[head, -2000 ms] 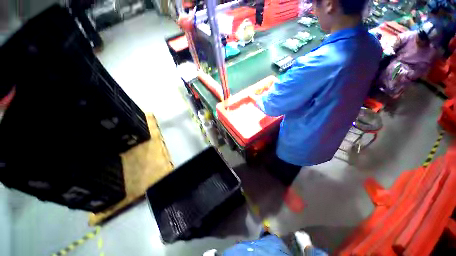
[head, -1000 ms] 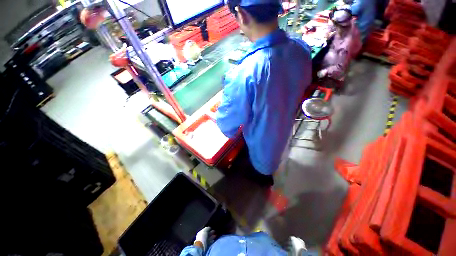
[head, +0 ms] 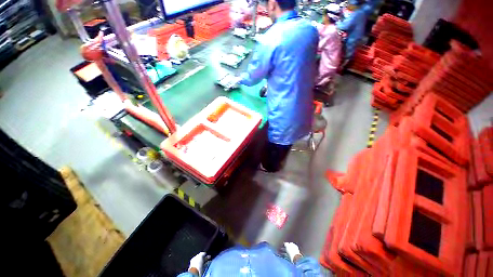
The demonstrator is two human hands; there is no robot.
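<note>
The black plastic crate [head: 167, 238] is open on the floor at the bottom, left of centre, cut off by the lower edge. Its dark inside shows no tray. My left hand [head: 198, 263], in a white glove, is low over the crate's right side; whether it touches or grips it is unclear. My right hand [head: 292, 251], in a white glove, is at the bottom right of centre, away from the crate, fingers apart and holding nothing visible. A red-orange foam tray [head: 251, 123] with two pale pockets lies on the bench end ahead.
A person in a blue smock [head: 292, 70] stands at the green bench [head: 189, 89], reaching to a board. A crumpled pink-red sheet [head: 277, 215] lies on the floor. Red-orange foam trays [head: 394, 216] stack at right. Black crates [head: 32, 189] and a tan pallet [head: 84, 232] stand left.
The view has shifted and turned. The person in blue has moved from the bench end further along the bench, so the tray shows fully. My left hand was beside the crate before and stays near it.
</note>
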